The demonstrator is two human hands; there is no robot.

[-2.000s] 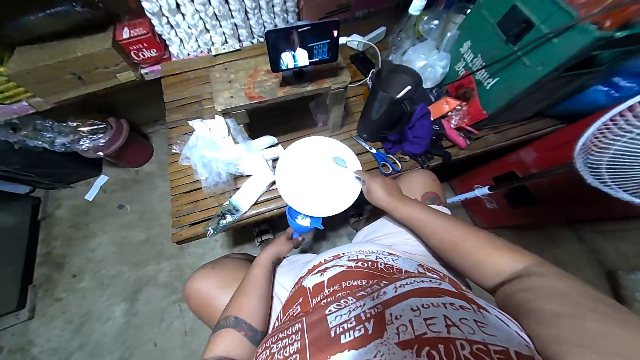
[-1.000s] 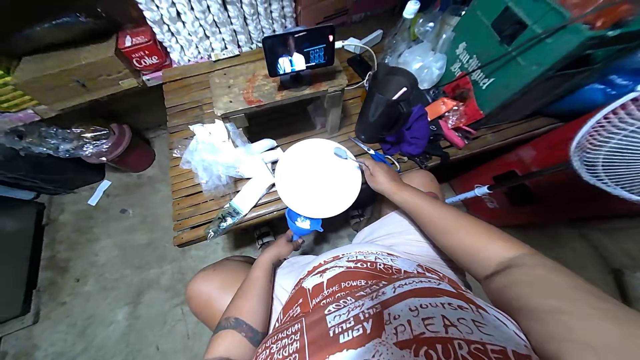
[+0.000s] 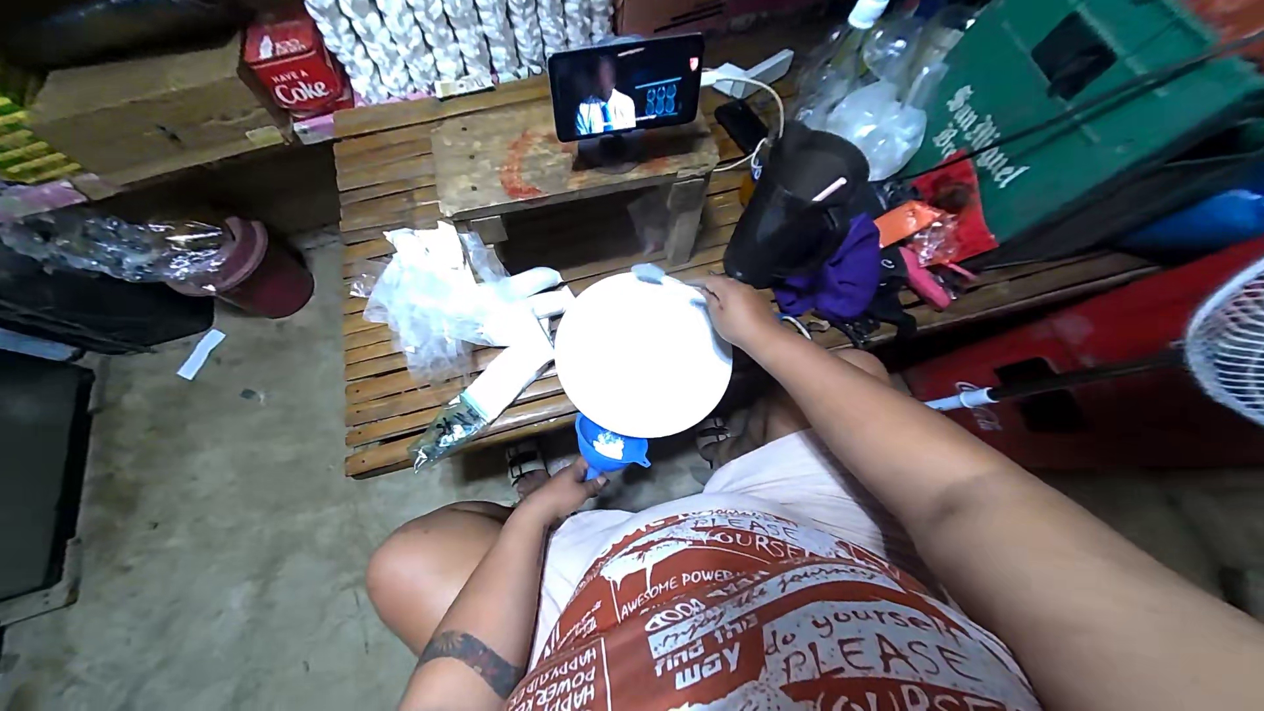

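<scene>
My left hand [image 3: 568, 494] is closed around the lower part of a blue plastic funnel [image 3: 609, 446], which holds some white material. Just above the funnel is a round white surface, a basin or the top of a container of white powder [image 3: 642, 355]; which one I cannot tell. My right hand [image 3: 733, 308], at its upper right rim, holds a spoon [image 3: 647, 274] whose pale bowl lies at the far rim. Left of the round white thing are clear plastic bags [image 3: 425, 296] and a white plastic packet [image 3: 513, 370] on the slatted bamboo bench [image 3: 385, 415].
A phone [image 3: 627, 89] stands on a low wooden stand [image 3: 573, 163]. Behind my right hand are a black pitcher [image 3: 800, 202], a purple cloth [image 3: 839, 276] and a green plastic crate [image 3: 1047, 128]. A fan [image 3: 1229, 346] is at the right, a dark red bucket [image 3: 262, 272] at the left.
My right hand with the spoon has moved up along the rim, and the spoon's bowl has gone from over the white surface to its far edge. My left hand stays at the funnel.
</scene>
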